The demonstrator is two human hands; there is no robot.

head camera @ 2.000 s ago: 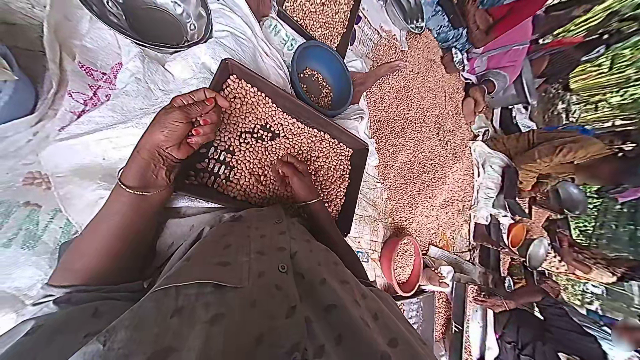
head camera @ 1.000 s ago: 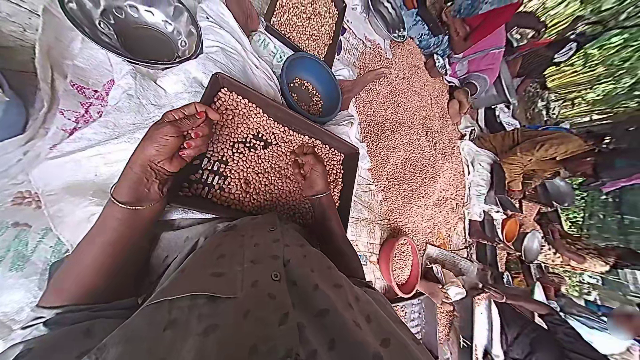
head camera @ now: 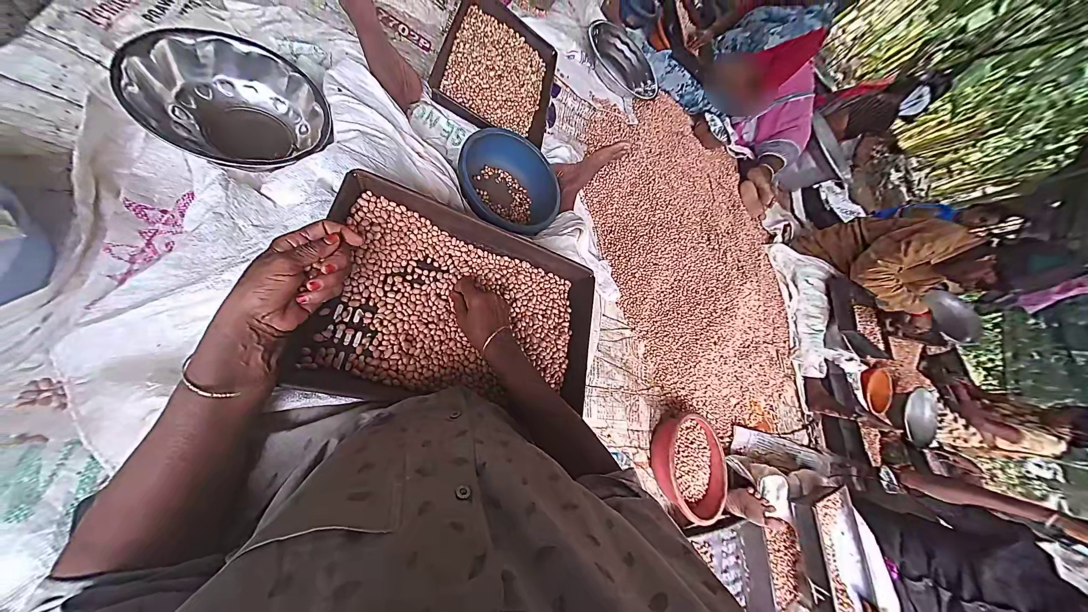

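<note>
A dark slatted tray (head camera: 581, 340) rests at my lap, covered with shelled nuts or beans (head camera: 425, 297) that look like peanuts. Slots show through at its lower left and near the middle. My left hand (head camera: 306, 276) is raised over the tray's left side, fingertips pinched together; whether something small lies between them is hidden. Curled among the nuts right of the middle, my right hand (head camera: 481, 313) touches them, and I cannot tell if it holds any. Just beyond the tray's far edge is a blue bowl (head camera: 544, 191) with a few nuts inside.
A shiny metal basin (head camera: 221, 98) sits on white sacking (head camera: 195, 212) at upper left. Another nut-filled tray (head camera: 551, 85) lies farther off. A large spread of nuts (head camera: 688, 255) covers the ground at right, with a red bowl (head camera: 661, 463) near it. Several people sit along the right side.
My right hand has shifted within the tray and is more curled than one second ago. My left hand stays over the tray's left side, fingers still pinched.
</note>
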